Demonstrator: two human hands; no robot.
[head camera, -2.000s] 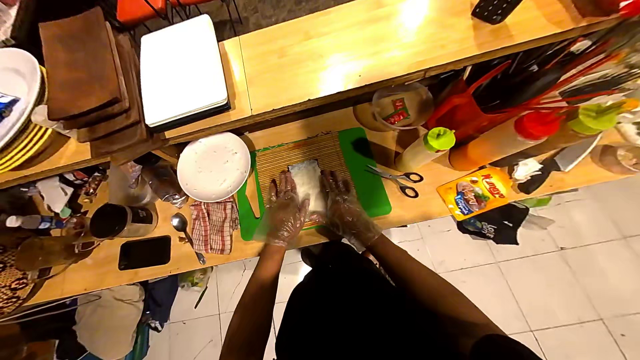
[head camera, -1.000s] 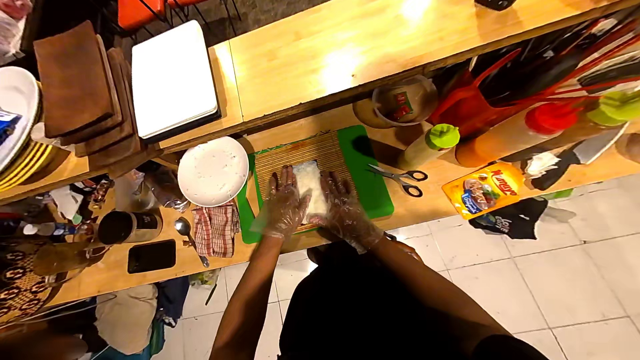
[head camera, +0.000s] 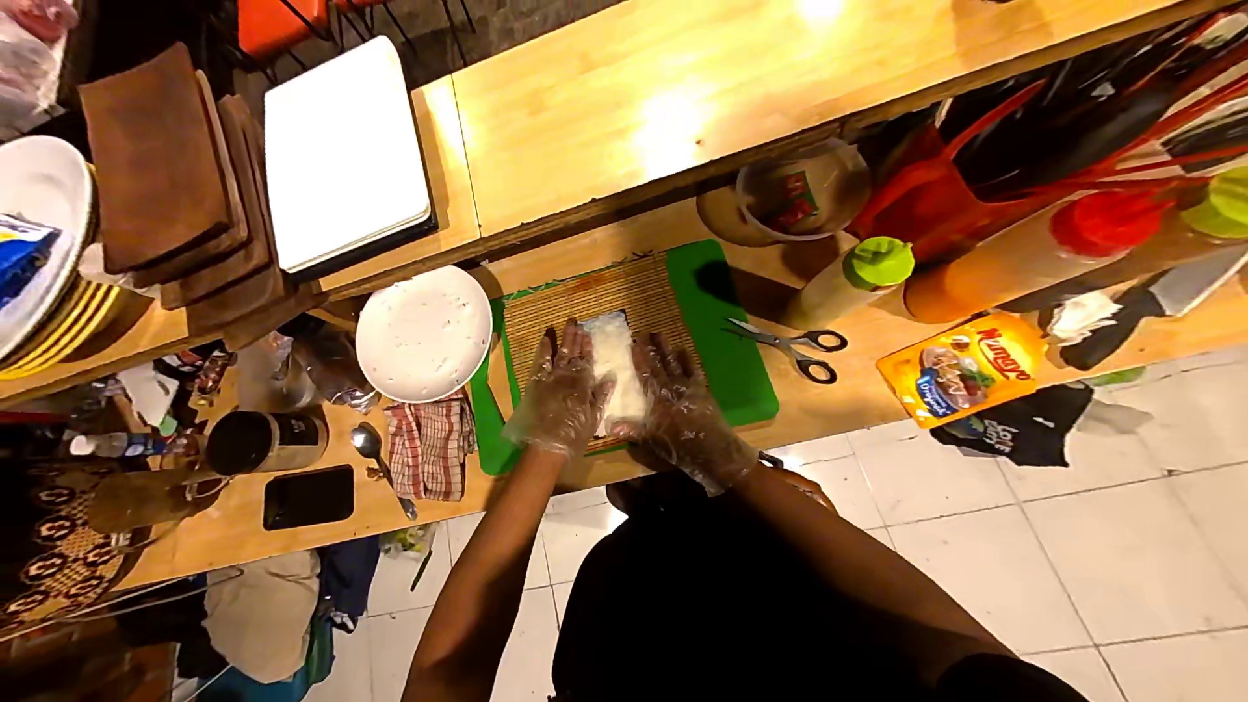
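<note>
A strip of white rice (head camera: 612, 366) lies lengthwise on a bamboo rolling mat (head camera: 639, 292), with a little dark sheet visible at its top edge. The mat rests on a green cutting board (head camera: 726, 361). My left hand (head camera: 564, 395), in a clear plastic glove, lies along the rice's left side with fingers pointing away from me. Along the right side lies my right hand (head camera: 682, 409), gloved the same way. Both touch the rice's edges; the palms and undersides are hidden. Left of the board are a white plate (head camera: 424, 334) with rice bits and a checked cloth (head camera: 429, 448).
Scissors (head camera: 795, 346) lie right of the board, near a squeeze bottle with a green cap (head camera: 858, 278) and a mayonnaise pouch (head camera: 960, 369). At left are a spoon (head camera: 375, 458), a black phone (head camera: 309, 497) and a dark-lidded jar (head camera: 263, 442). A raised shelf (head camera: 585, 117) runs behind.
Both gloved hands stay beside the rice strip, with only small shifts of the fingers. The rice, the mat and the board look unchanged.
</note>
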